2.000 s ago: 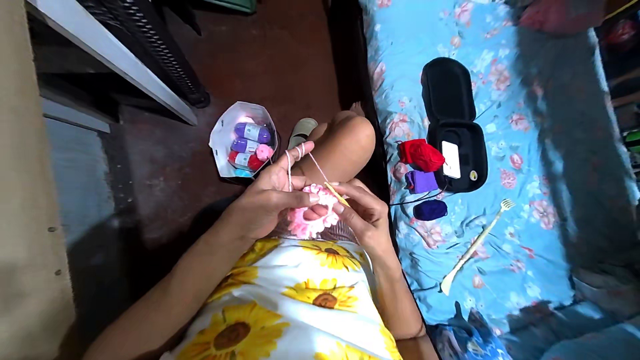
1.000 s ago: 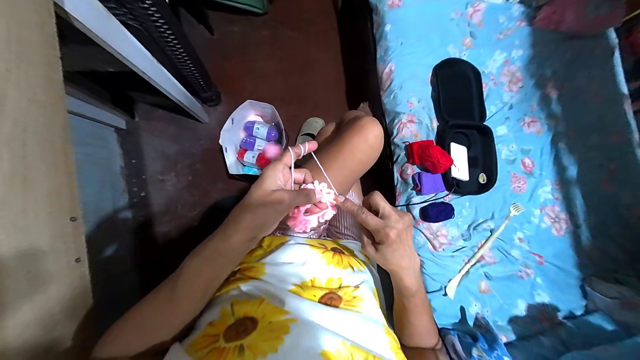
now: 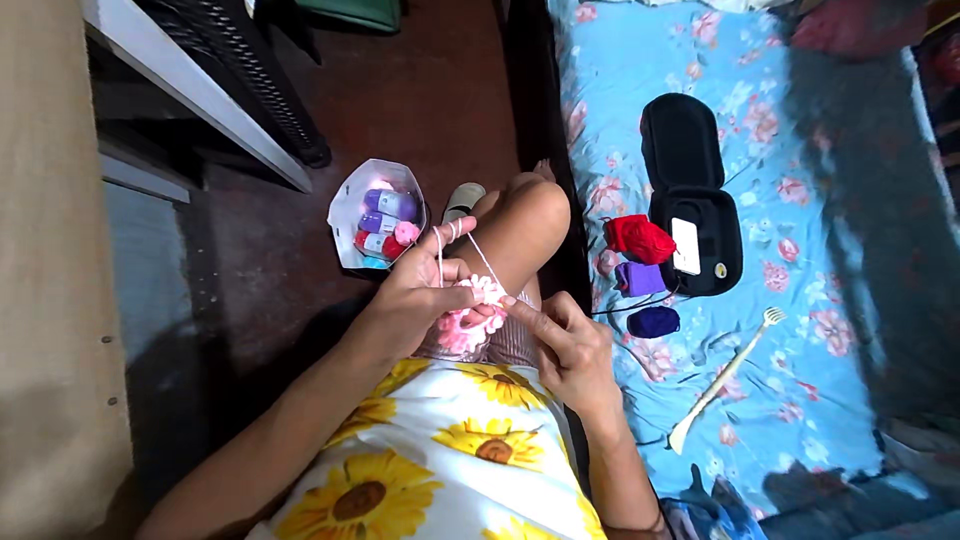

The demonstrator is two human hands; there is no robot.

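Observation:
My left hand (image 3: 427, 292) pinches a pink and white crocheted piece (image 3: 459, 334) above my lap, with pale yarn (image 3: 484, 259) looped round its raised index finger and running down to the piece. The index fingertip of my right hand (image 3: 574, 345) touches the right edge of the piece; its other fingers are curled, and whether a crochet hook is in them cannot be told. A white container (image 3: 341, 217) with purple, red and pink yarn stands on the floor beyond my left hand.
On the floral bed sheet (image 3: 787, 405) at right lie red yarn (image 3: 641, 238), purple yarn (image 3: 640, 278), dark blue yarn (image 3: 653, 322), an open black case (image 3: 731, 232) with a white item, and a back scratcher (image 3: 724, 382). A wooden panel (image 3: 56, 300) borders the left.
Two seconds ago my right hand held a yellowish crochet hook at the piece; the hook is no longer visible. That hand has turned, and its index finger now points at the piece.

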